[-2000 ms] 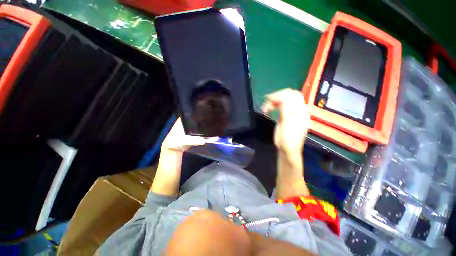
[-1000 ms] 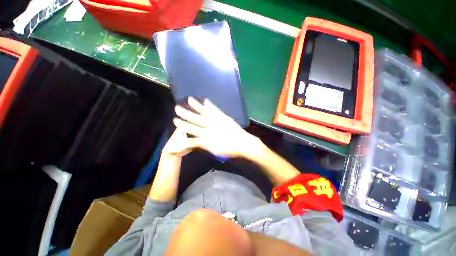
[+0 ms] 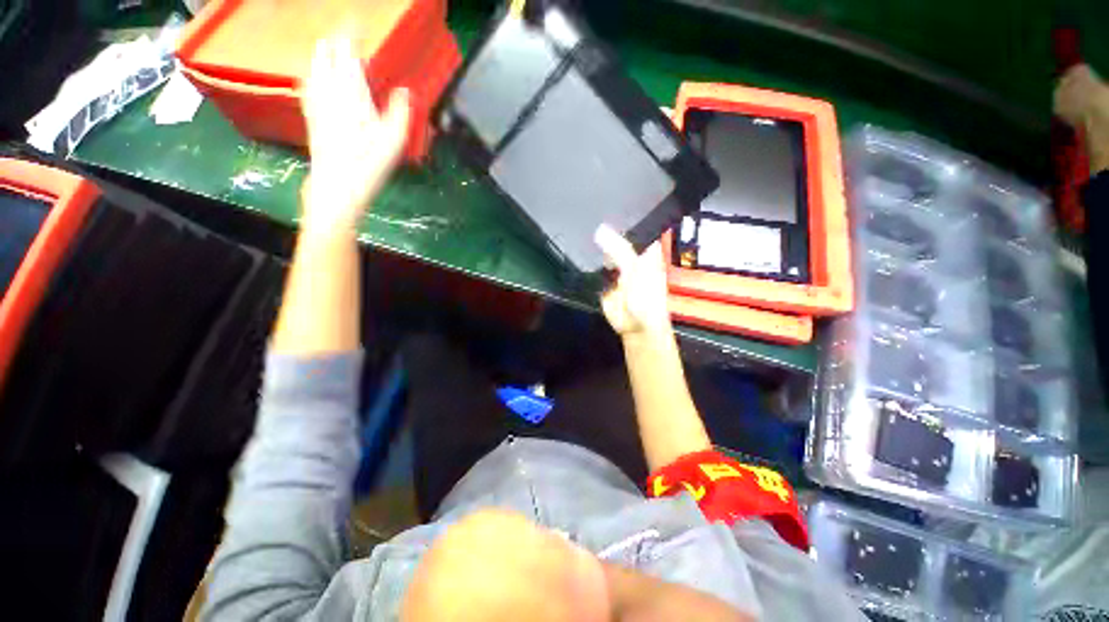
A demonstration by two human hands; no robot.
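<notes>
My right hand (image 3: 639,286) holds a tablet assembly (image 3: 581,164) by its lower edge, thumb on the grey panel. The tablet is tilted above the bench, open back with grey panels and black frame facing me. My left hand (image 3: 349,128) is spread flat, fingers on the side of the stacked red foam trays (image 3: 262,43) at the back left; whether it grips one I cannot tell. Another tablet (image 3: 748,201) lies open back up in a red foam tray (image 3: 829,207) on the right, stacked on a second tray.
Black trays (image 3: 146,328) are stacked at the left, with a red tray (image 3: 49,182) on top. Clear blister trays (image 3: 961,292) with dark parts stand at the right. Label strips (image 3: 103,91) lie back left. Another person's hand (image 3: 1082,103) shows at the far right edge.
The tablet went from glossy side up in my left hand to open back up in my right hand, further over the bench. My left hand let go and moved to the red tray stack.
</notes>
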